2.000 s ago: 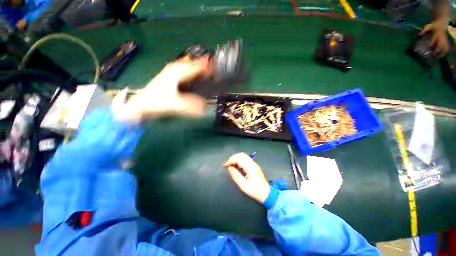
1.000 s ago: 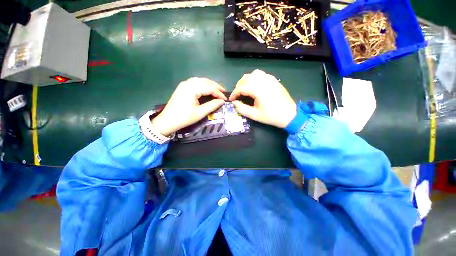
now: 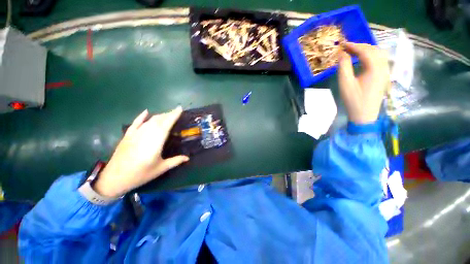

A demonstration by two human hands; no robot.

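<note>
The open phone body [image 3: 210, 132] lies on a black pad [image 3: 222, 150] on the green bench, with an orange flex [image 3: 190, 132] across its board. My left hand [image 3: 144, 147] rests over the left part of the phone and pad, fingers spread and thumb along the near edge. My right hand [image 3: 363, 77] is over the right side of the blue bin [image 3: 305, 75], thumb and index finger pinched together near the tan strips [image 3: 320, 49]. Whether a strip is between the fingertips cannot be told.
A black tray [image 3: 198, 64] of gold strips stands behind the phone. Small blue pieces [image 3: 246, 97] and white paper [image 3: 318, 112] lie right of the phone. A grey-white box [image 3: 23, 72] stands left, a clear plastic bag [image 3: 407, 93] lies right.
My right hand has left the phone and moved right and away to the blue bin. My left hand has opened out over the phone's left part. The phone's board is now uncovered.
</note>
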